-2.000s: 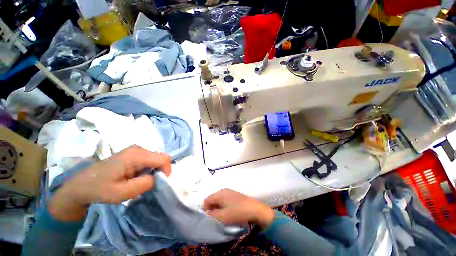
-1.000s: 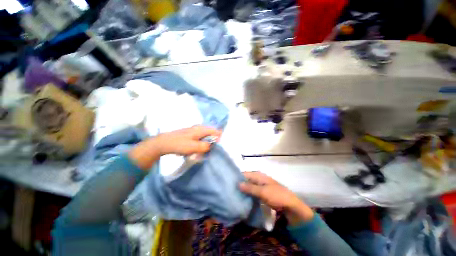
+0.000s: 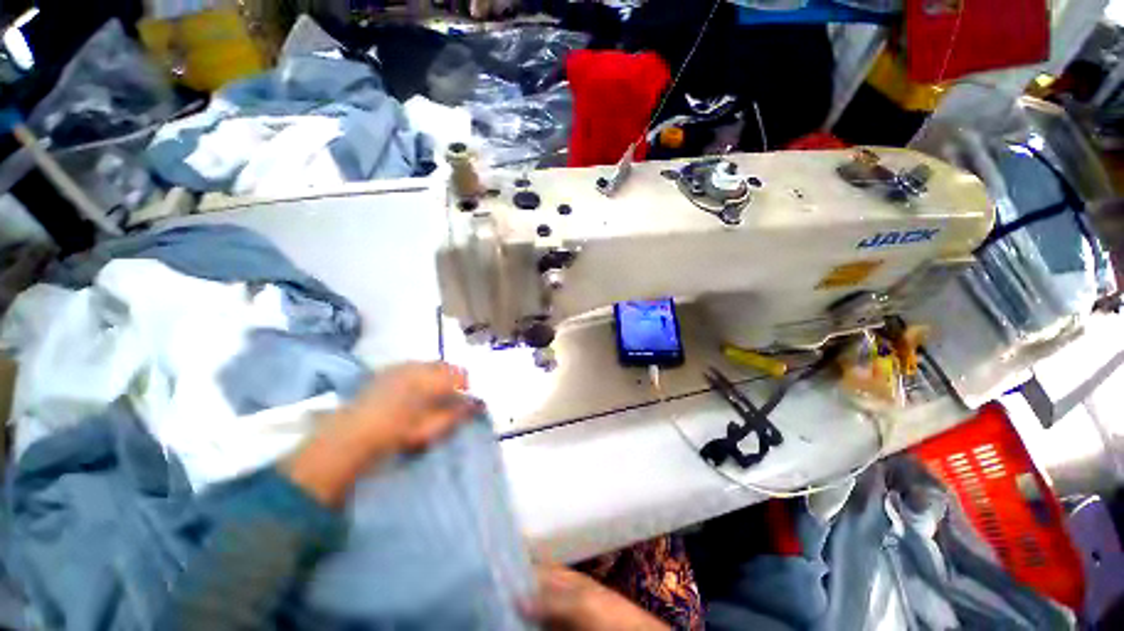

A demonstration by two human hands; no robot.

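A light blue garment piece (image 3: 425, 530) hangs over the table's front edge, held between my hands. My left hand (image 3: 401, 413) grips its upper edge, just left of and below the needle area. My right hand (image 3: 586, 602) is at the piece's lower right edge, partly hidden by cloth and cut off by the bottom of the picture; its fingers cannot be seen clearly. More blue and white cloth (image 3: 160, 358) is heaped on the table at left. The cream sewing machine (image 3: 740, 234) stands beyond my hands, with its presser foot (image 3: 542, 355) lit.
A lit smartphone (image 3: 648, 332) lies under the machine arm. Black scissors (image 3: 742, 425) and a yellow-handled tool (image 3: 754, 360) lie right of it. A red basket (image 3: 1005, 493) with blue pieces beside it is at lower right. Blue and white pieces (image 3: 296, 130) lie behind the table.
The view has shifted. The blue piece, earlier bunched between my hands, now hangs spread flatter. My right hand has moved lower, towards the picture's bottom edge.
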